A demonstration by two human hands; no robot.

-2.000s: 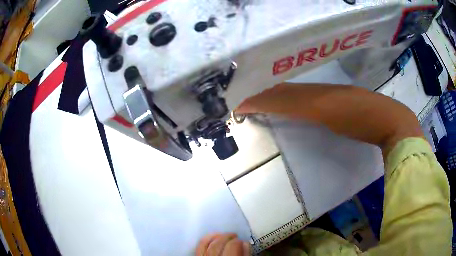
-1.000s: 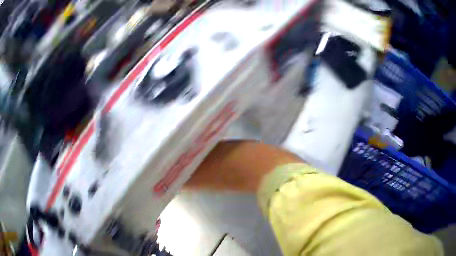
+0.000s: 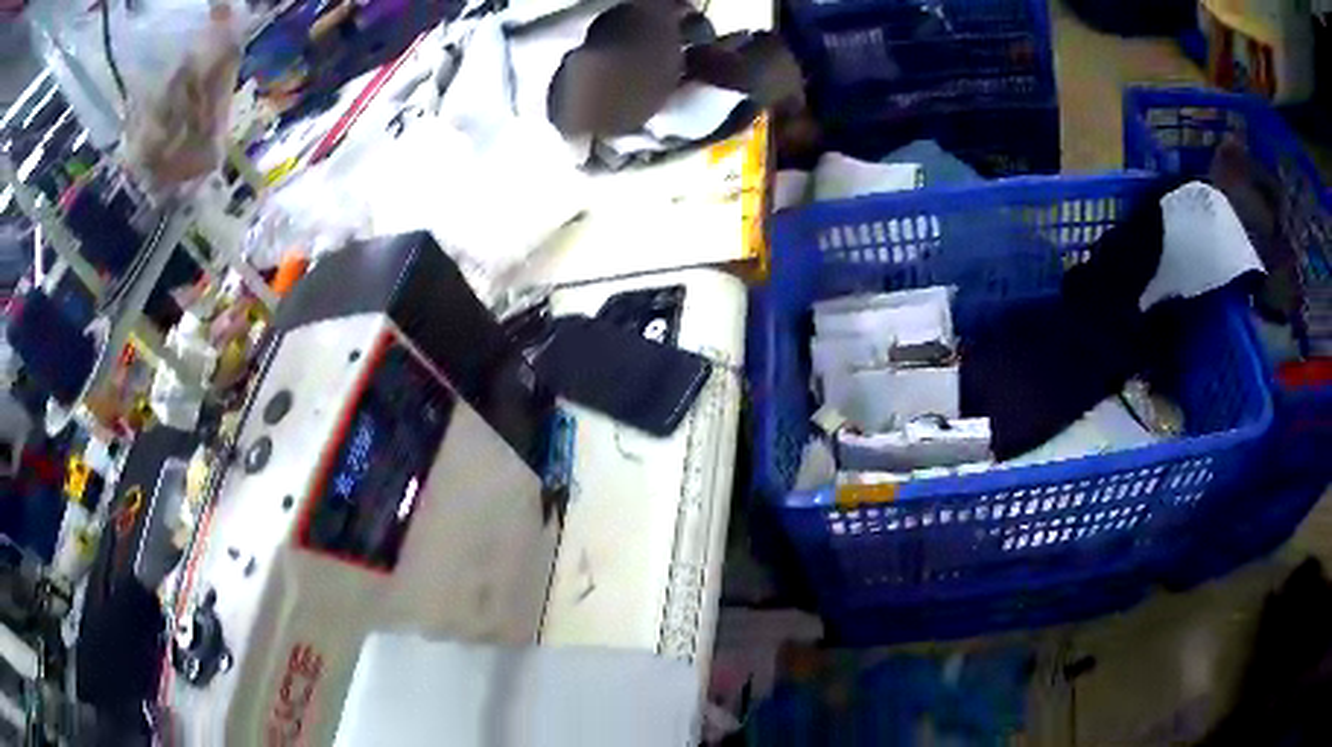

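A pale, flat fabric panel [image 3: 511,693] shows at the bottom edge, in front of the white sewing machine head [image 3: 482,533] and over the end of the table. What holds or supports it is out of the picture. The machine shows its small display panel [image 3: 377,453] and part of its red lettering; its needle area is out of view. Neither of my hands is in the picture.
A blue perforated basket [image 3: 1008,533] stands right of the table, holding black cloth [image 3: 1030,372] and white pieces [image 3: 884,358]. A black phone-like slab [image 3: 625,377] lies on the table's far end [image 3: 621,504]. Another crowded table with pale cloth [image 3: 424,183] stands behind.
The view has swung right, from the needle area to the basket. My right forearm and left fingers have left the picture. The pale panel now shows at the bottom.
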